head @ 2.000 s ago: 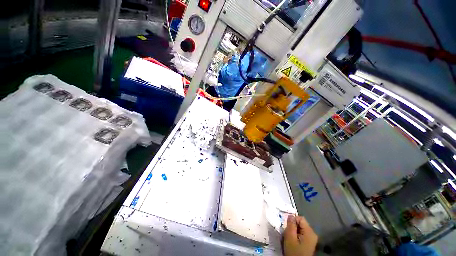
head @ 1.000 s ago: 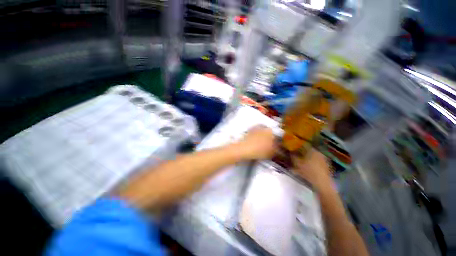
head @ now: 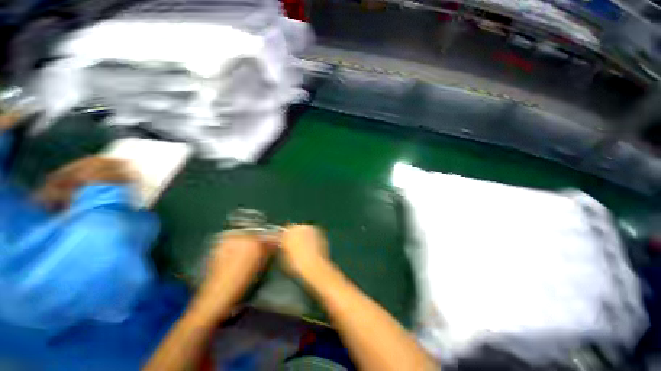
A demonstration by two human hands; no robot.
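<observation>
The view is motion-blurred. My left hand (head: 238, 255) and my right hand (head: 303, 248) are close together, low over the green belt. Their fingers are closed on small grey ring-shaped parts (head: 247, 217) that show at and just beyond the fingertips. Blur and the fingers hide how many parts there are and whether they touch the belt.
A white tray stack (head: 522, 261) lies on the green belt (head: 341, 156) at the right. Another white, crumpled-looking stack (head: 167, 51) is at the upper left. At the left, a neighbouring worker's blue sleeve (head: 87, 246) and hand are at a pale board (head: 156, 167).
The view has swung from the press table to the green belt. My hands have left the brown fixture under the yellow press head and are now together over the belt with grey parts.
</observation>
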